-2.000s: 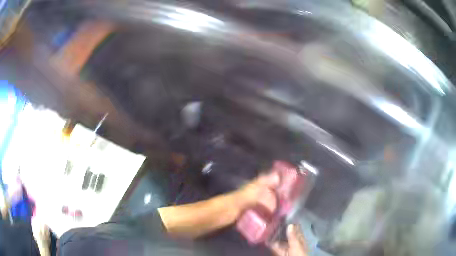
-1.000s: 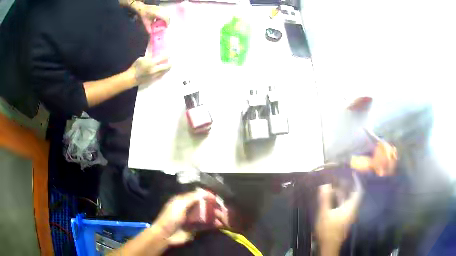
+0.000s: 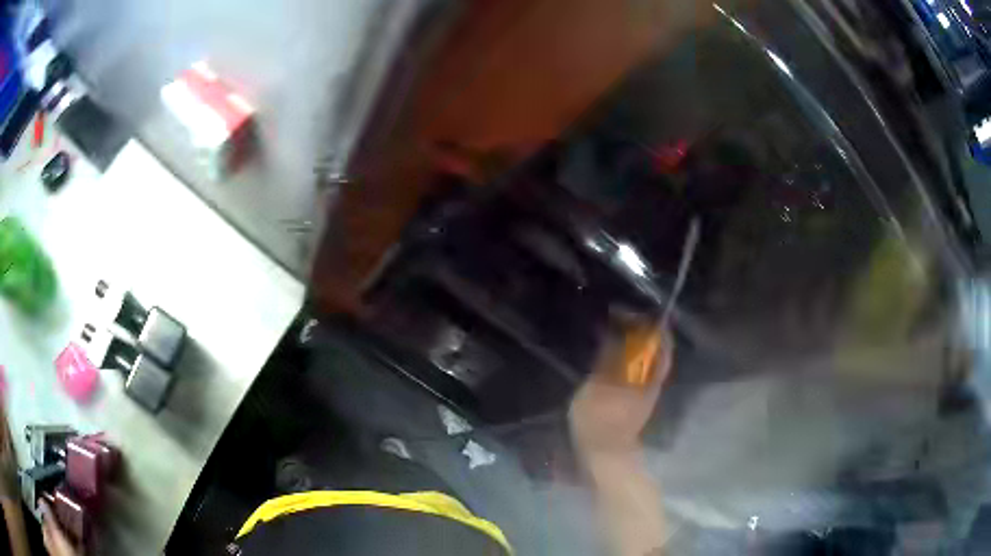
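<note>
My right hand (image 3: 614,418) is closed around the orange-yellow handle of a screwdriver (image 3: 641,353). Its long thin metal shaft points up and slightly right over the dark machine area. I cannot tell whether the tip touches anything. My left hand is not in view. Grey mould core inserts (image 3: 152,353) with square blocks lie on the white table (image 3: 223,255) at the left. A core insert with dark red blocks (image 3: 87,467) is at the lower left.
Fingers at the lower left edge (image 3: 57,534) touch the dark red insert and look like another person's. A loose pink part (image 3: 76,369), a green packet (image 3: 24,266) and a small dark round object (image 3: 54,169) are on the table. An orange machine frame (image 3: 489,65) stands ahead.
The view has swung from the table toward the machine. My left hand and the pink-covered part it held have left view. My right hand is now over the machine area with the screwdriver.
</note>
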